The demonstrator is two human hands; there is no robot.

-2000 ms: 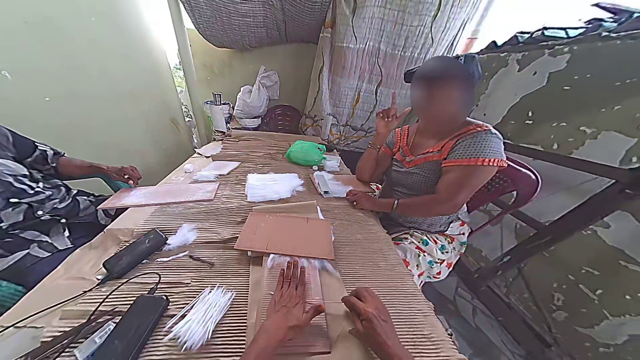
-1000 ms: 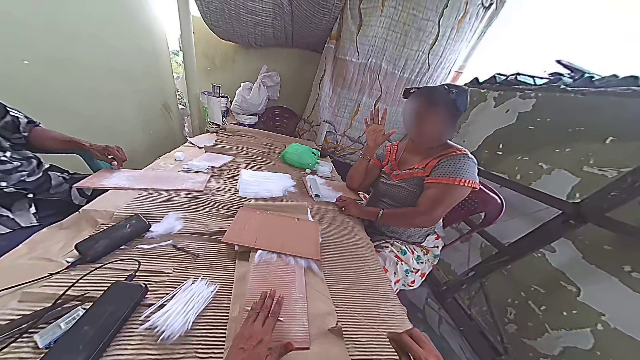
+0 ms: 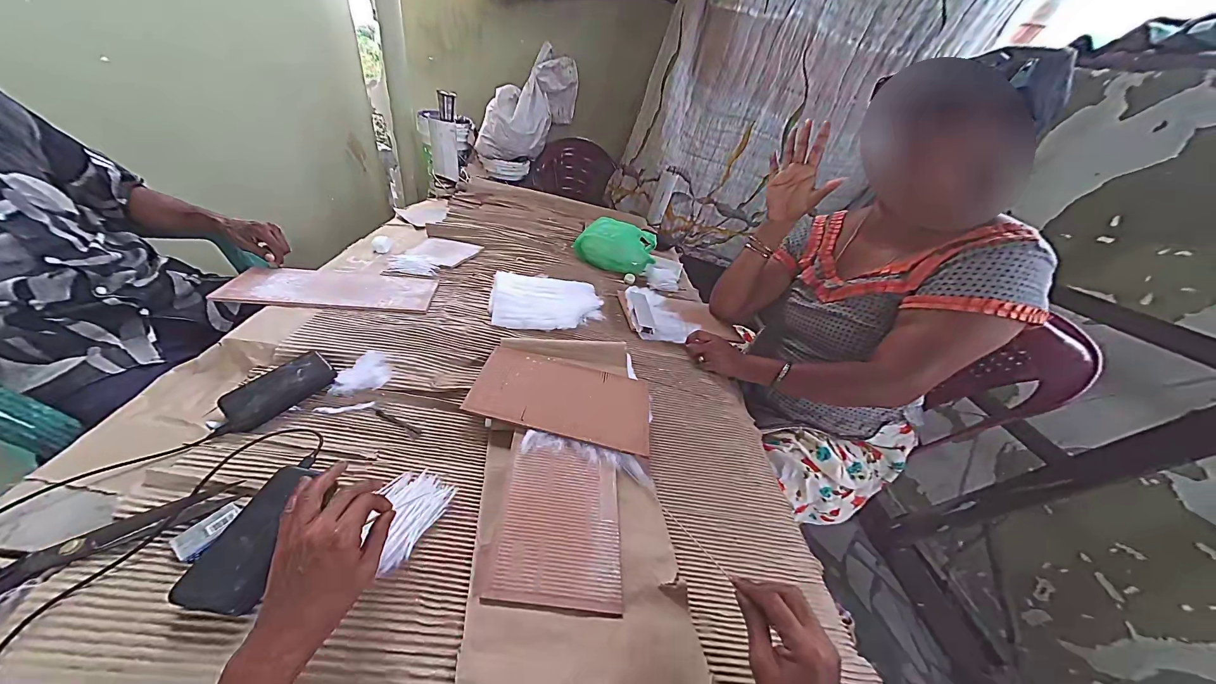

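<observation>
My left hand [image 3: 328,541] is at the left edge of a pile of thin white cotton wicks [image 3: 415,513], partly over a black box-shaped device [image 3: 237,546]; whether its fingertips grip a wick is unclear. Low on the right, my right hand [image 3: 784,632] pinches a thin stick [image 3: 698,539] that points up toward the boards. Between the hands lies a ribbed pinkish board [image 3: 556,537] on brown paper. White cotton fibre [image 3: 579,448] covers its far end, and a brown flat board [image 3: 560,397] rests across there.
Corrugated cardboard [image 3: 418,608] covers the table. A second black device [image 3: 275,391] with cables lies left, near a cotton tuft [image 3: 363,372]. Farther off are a cotton stack [image 3: 541,302], a green plastic bag [image 3: 615,245] and a long board [image 3: 328,289]. A person [image 3: 902,313] sits right, another [image 3: 71,256] left.
My left hand has left the ribbed board and moved left to the white wicks. The person at right has opened the raised hand, which earlier had one finger up.
</observation>
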